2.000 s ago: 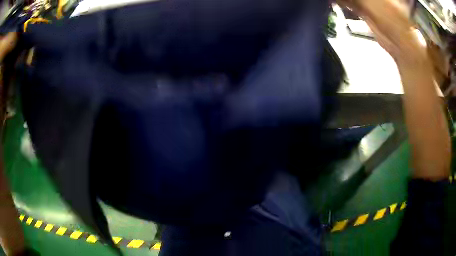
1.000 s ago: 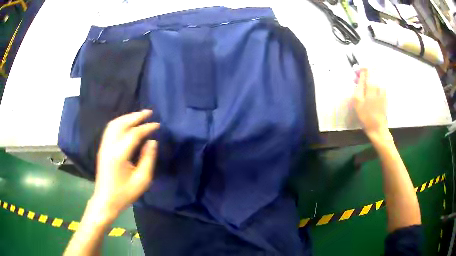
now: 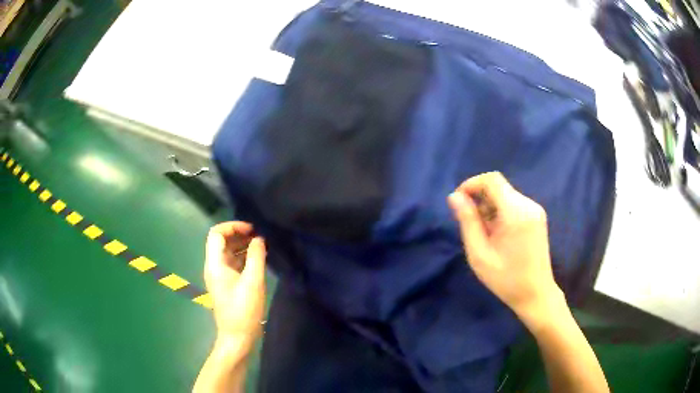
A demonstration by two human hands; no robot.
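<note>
The navy garment [image 3: 460, 130] lies on the white tabletop and hangs over its front edge towards my lap. Its black pocket panel [image 3: 345, 130] faces up on the left part. The waistband [image 3: 491, 50] runs along the far edge with short white stitch marks. My left hand [image 3: 234, 280] is at the garment's left edge, thumb and fingers curved; whether it pinches cloth is unclear. My right hand [image 3: 510, 238] is above the garment's middle with curled fingers. A small dark patch shows inside them; I cannot tell whether it is a tool.
The white tabletop [image 3: 176, 69] has a grey front edge. Dark-handled scissors [image 3: 657, 157] and a pile of blurred dark items [image 3: 637, 38] lie at the far right. The green floor [image 3: 107, 230] with yellow-black tape [image 3: 115, 247] is at the left.
The garment, raised in a blur first, then lay flat; it now appears turned and further right. My right hand has moved from the snips on the table to above the cloth. My left hand is lower.
</note>
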